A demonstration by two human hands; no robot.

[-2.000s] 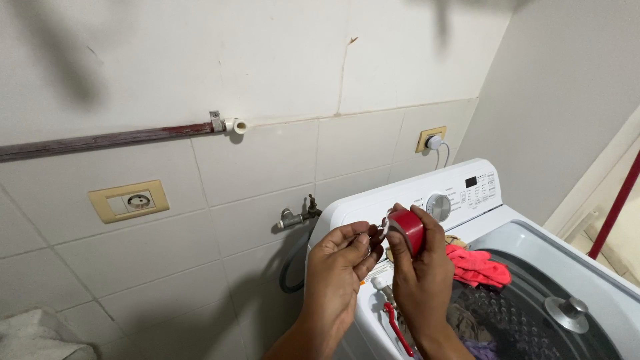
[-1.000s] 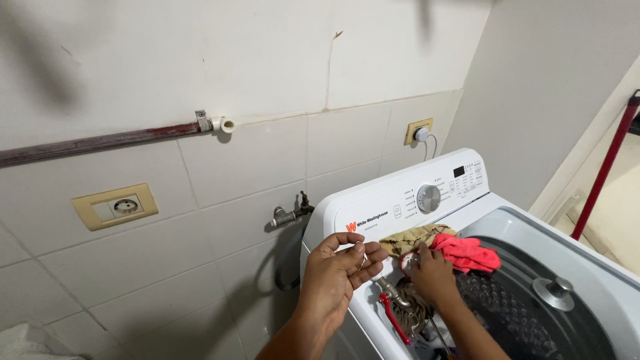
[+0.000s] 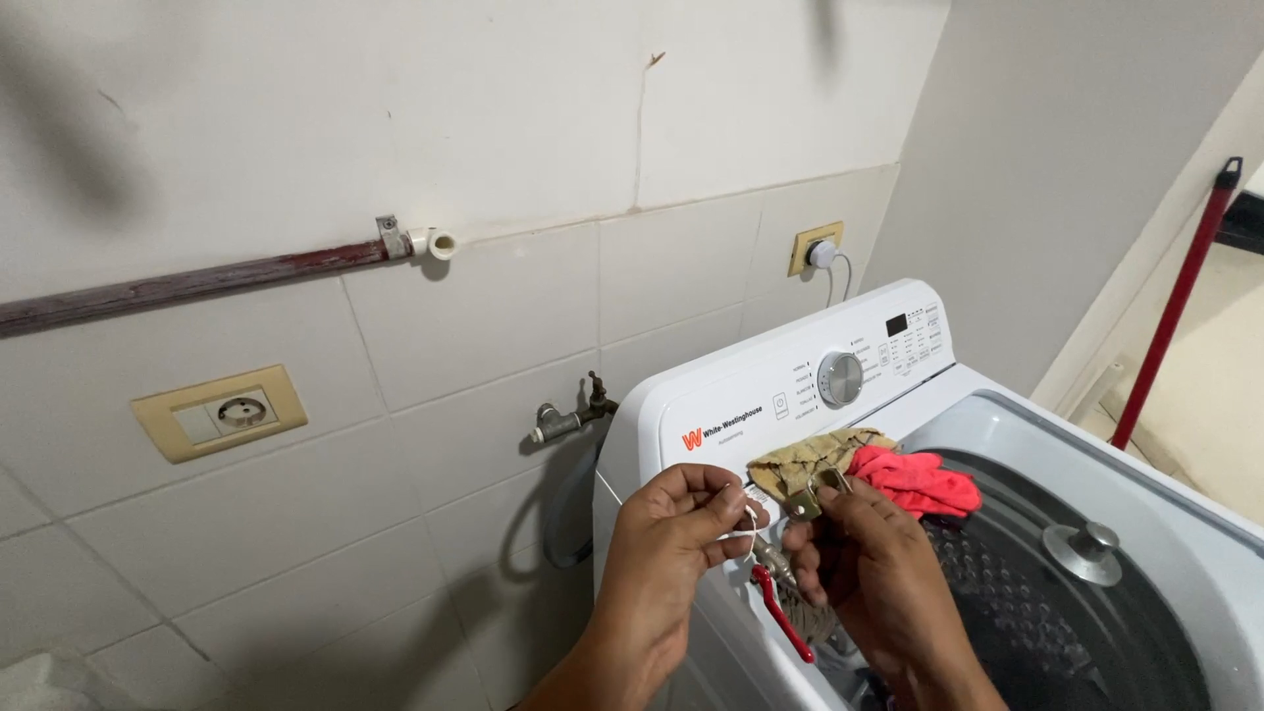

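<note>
My left hand [image 3: 681,553] pinches a thin white strand [image 3: 753,528] between thumb and fingers, over the near corner of the washing machine [image 3: 681,390]. Close beside it, my right hand [image 3: 874,553] grips a small brass-coloured metal piece [image 3: 805,506] with a thin metal loop; its exact kind is unclear. Below and between the hands lies a metal valve [image 3: 775,563] with a red lever handle [image 3: 780,614]. A yellowish patterned cloth [image 3: 790,461] and a bright pink-red cloth or glove [image 3: 918,481] rest on the machine behind my right hand.
The open drum [image 3: 1027,602] is at the lower right. Left of the machine, a metal tap [image 3: 568,420] juts from the tiled wall, near a grey hose [image 3: 563,523]. A pipe [image 3: 197,281] ends in a white elbow [image 3: 434,243]. A red pole [image 3: 1180,306] leans at right.
My right hand has let go of the red round item it held two seconds ago and now holds the brass-coloured piece. My left hand still pinches the white strand.
</note>
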